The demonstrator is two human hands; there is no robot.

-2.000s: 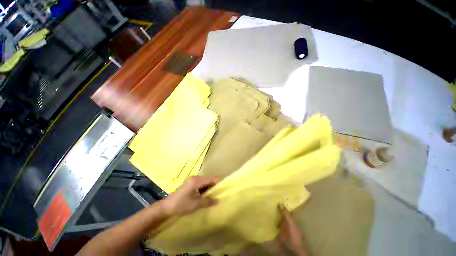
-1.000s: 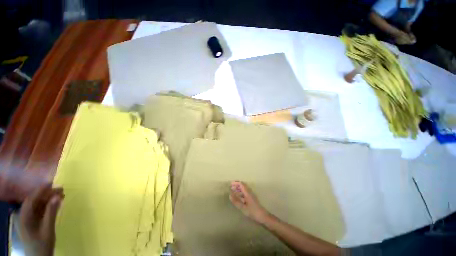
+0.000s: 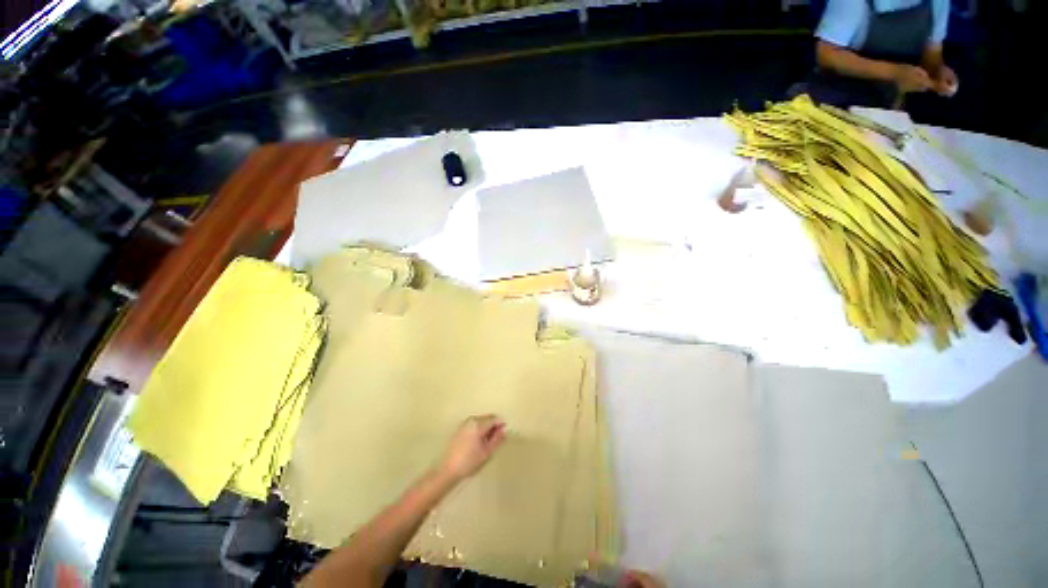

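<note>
Khaki leather panels (image 3: 391, 391) lie back up in front of me, with thin yellow edges along their right side. My left hand (image 3: 474, 446) rests on the top panel, fingers curled, with nothing visible in it. My right hand (image 3: 630, 578) is cut off by the bottom edge of the picture, at the panels' lower right corner; its grip is hidden. A pile of bright yellow panels (image 3: 230, 373) lies face up to the left, with uneven, stepped right edges.
Grey card (image 3: 678, 436) lies right of the panels. Beyond them are a grey square board (image 3: 540, 224), an orange-tan strip (image 3: 529, 284), a small bottle (image 3: 585, 284) and a black rounded object (image 3: 454, 169). Yellow strips (image 3: 862, 218) are heaped right. A person (image 3: 885, 46) is behind them.
The yellow-faced panels lifted two seconds ago now show no lifted part. My left hand moved from the yellow pile onto the khaki panels. My right hand moved down to the picture's bottom edge.
</note>
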